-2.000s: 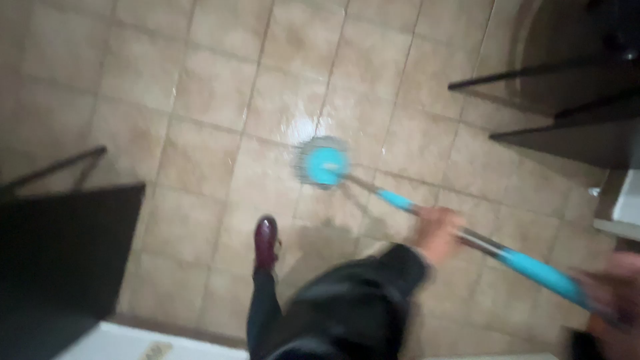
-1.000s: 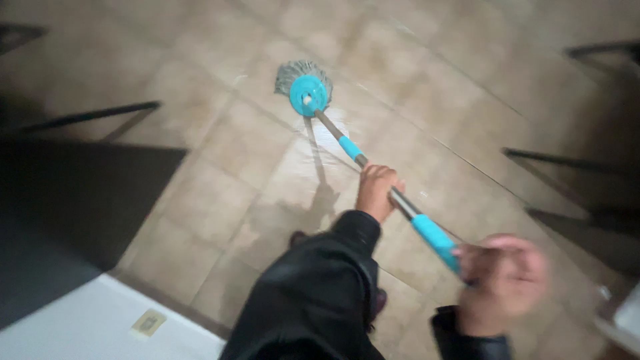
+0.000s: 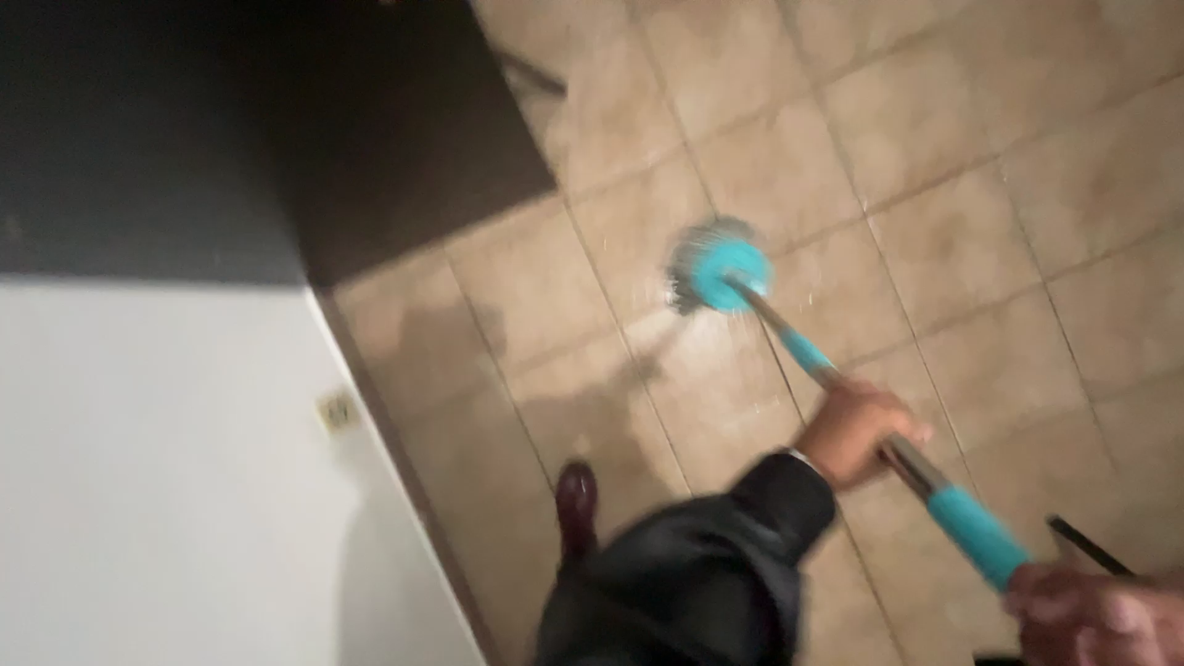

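A string mop with a round turquoise head and grey strands rests on the tiled floor, its strands blurred. Its metal pole with turquoise sleeves slants down to the right. My left hand, below a black sleeve, is closed around the pole just above the lower turquoise sleeve. Farther up, at the bottom right corner, my right hand grips the upper end of the pole beside the turquoise grip; it is blurred and partly cut off by the frame.
Beige floor tiles look wet in spots. A dark piece of furniture fills the upper left. A white wall with an outlet stands at the left. My dark red shoe is near it. A thin black leg shows at lower right.
The view has turned and shifted toward the white wall and dark furniture. Both hands still hold the mop pole, and the mop head now lies near the dark furniture's corner.
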